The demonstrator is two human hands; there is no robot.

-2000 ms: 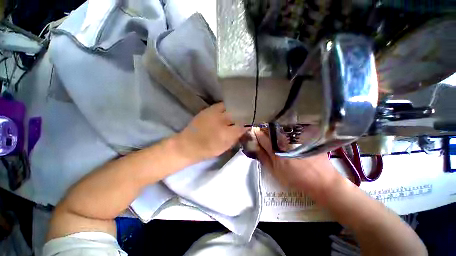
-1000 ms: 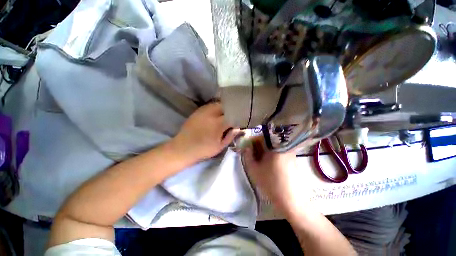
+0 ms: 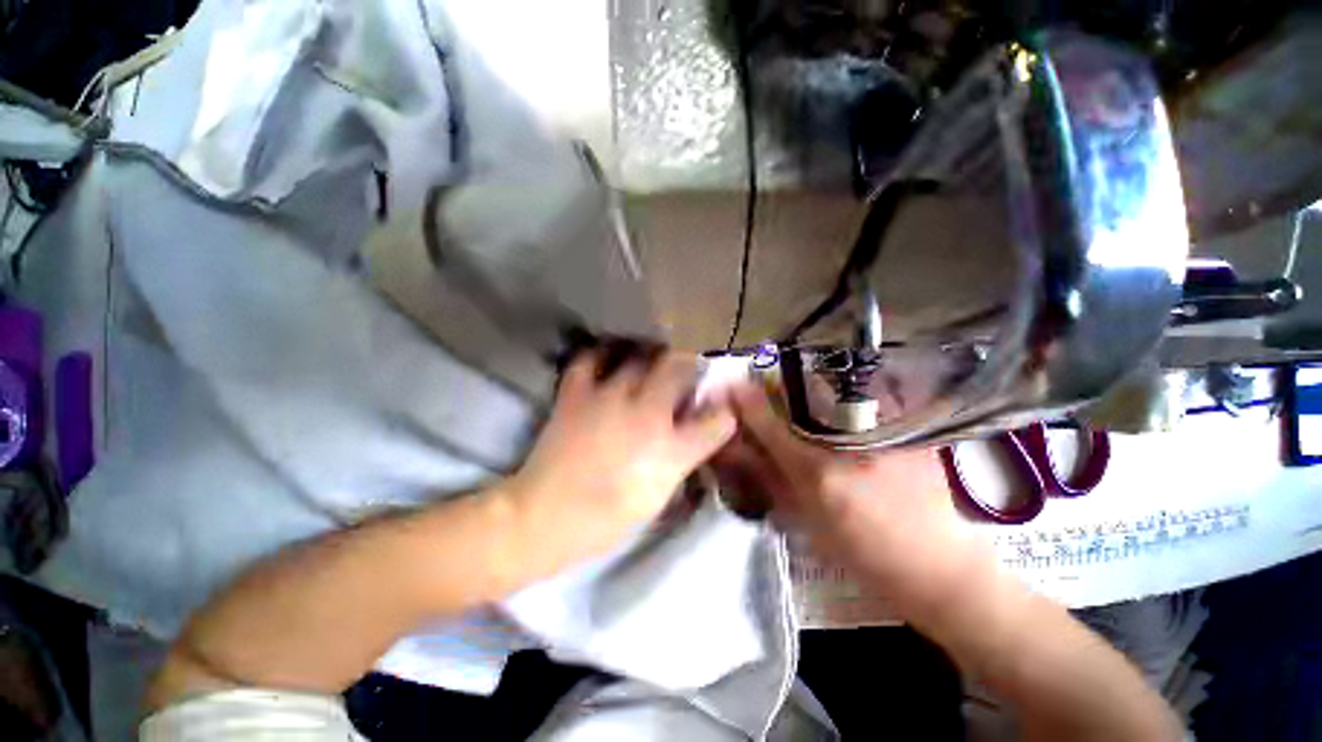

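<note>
The light grey garment (image 3: 276,334) lies heaped left of the needle area, and a paler flap of it (image 3: 674,602) hangs over the near table edge. My left hand (image 3: 616,449) is on the cloth just left of the needle, fingers bent and blurred, gripping a fold. My right hand (image 3: 812,486) is beside it, fingertips on the cloth near the needle, partly behind the chrome guard (image 3: 1109,189); blur hides whether it grips. The off-white machine head (image 3: 674,102) stands above the hands. The presser foot is hidden by the fingers.
Scissors with dark red handles (image 3: 1000,486) lie right of my right hand. A printed measuring scale (image 3: 1124,536) runs along the near table edge (image 3: 942,594). A purple object (image 3: 73,420) is at the far left. A dark-edged device (image 3: 1305,413) is at the right edge.
Both hands have shifted slightly on the cloth, and my left fingers are more bent. The pale flap hangs lower over the table edge. The camera view has shifted, so the chrome guard looks bigger.
</note>
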